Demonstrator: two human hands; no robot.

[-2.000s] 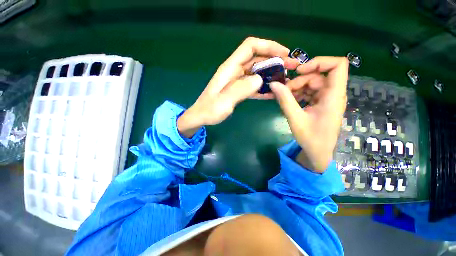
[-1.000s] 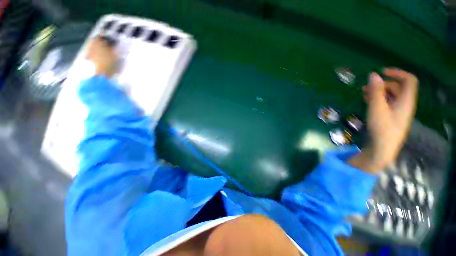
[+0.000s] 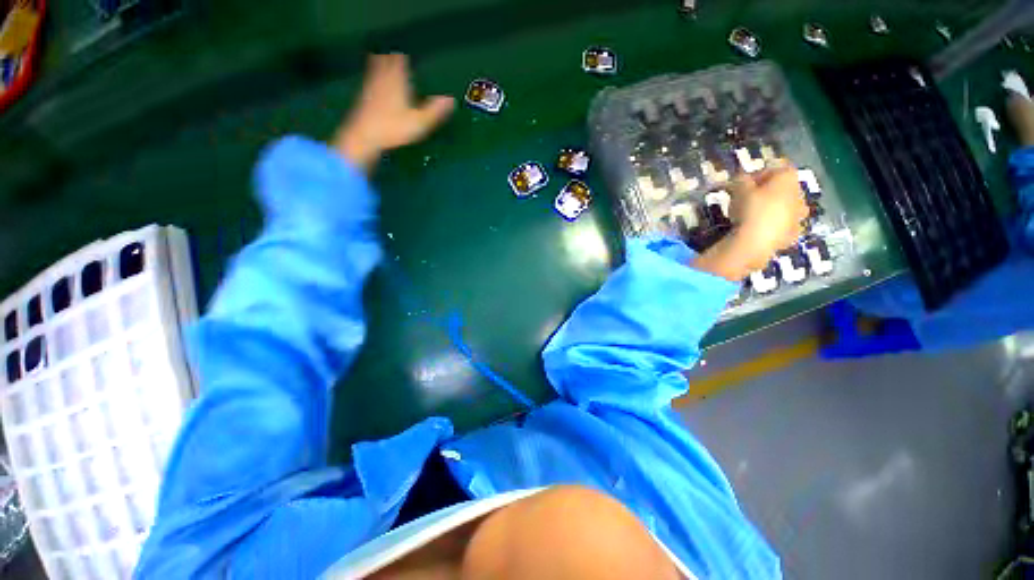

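My right hand (image 3: pixel 771 215) is over the clear tray (image 3: pixel 833 215) with its fingertips down among the white L-shaped parts; whether it grips one is hidden. My left hand (image 3: pixel 391 111) is empty above the green mat, fingers apart, slightly blurred, left of a loose watch case (image 3: pixel 484 95). More open watch cases with silver rims lie on the mat: one at the back (image 3: pixel 599 60) and three grouped left of the clear tray, one of them nearest me (image 3: pixel 573 199). The white tray (image 3: pixel 96 397) at the left holds several black-faced watches in its far pockets.
A black ribbed tray (image 3: pixel 918 176) lies right of the clear tray. Further loose cases (image 3: pixel 744 42) lie along the back right. Another person's hand (image 3: pixel 1020 108) and blue sleeve show at the right edge. A thin blue cord (image 3: pixel 488 368) runs across the mat near my body.
The view has turned right. My left hand has left the white tray, where another black-faced watch now sits in the second row. My right hand has moved onto the clear tray.
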